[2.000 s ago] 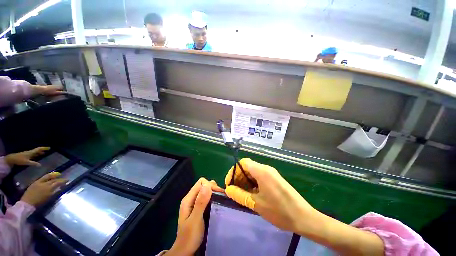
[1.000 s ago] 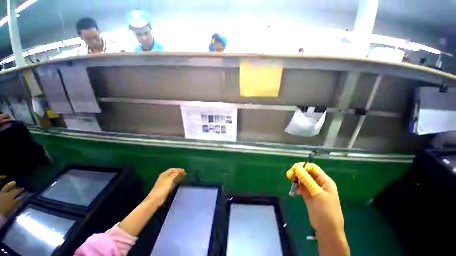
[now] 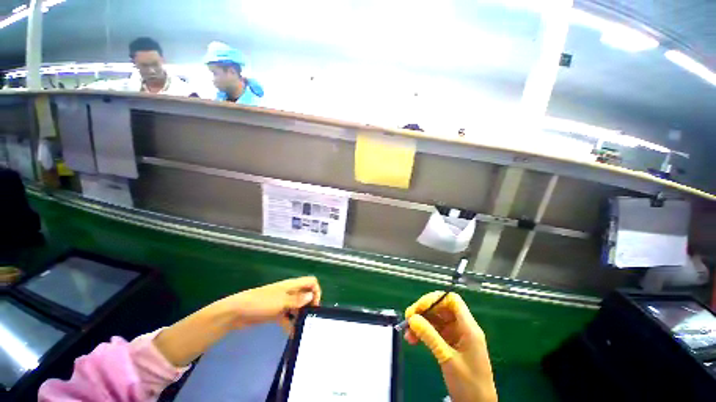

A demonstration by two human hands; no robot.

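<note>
A tablet with a black bezel and a white screen stands out in front of me, its lower part cut off by the frame. My left hand has its fingers at the tablet's top left corner. My right hand, with yellow finger cots, pinches a short black test cable. One metal end of the cable is at the tablet's top right corner; whether it is plugged in cannot be told. The other, pale end points up. A second tablet with a grey screen lies to the left, partly behind my left forearm.
Trayed tablets lie at the left. A black stack with a tablet on top is at the right. A grey partition with an instruction sheet and yellow paper rises behind the green mat. Two people stand beyond it.
The right-hand tablet's screen is now white and nearer the middle. My right hand has brought the cable to its top right corner. My left hand has moved from the left tablet to this one.
</note>
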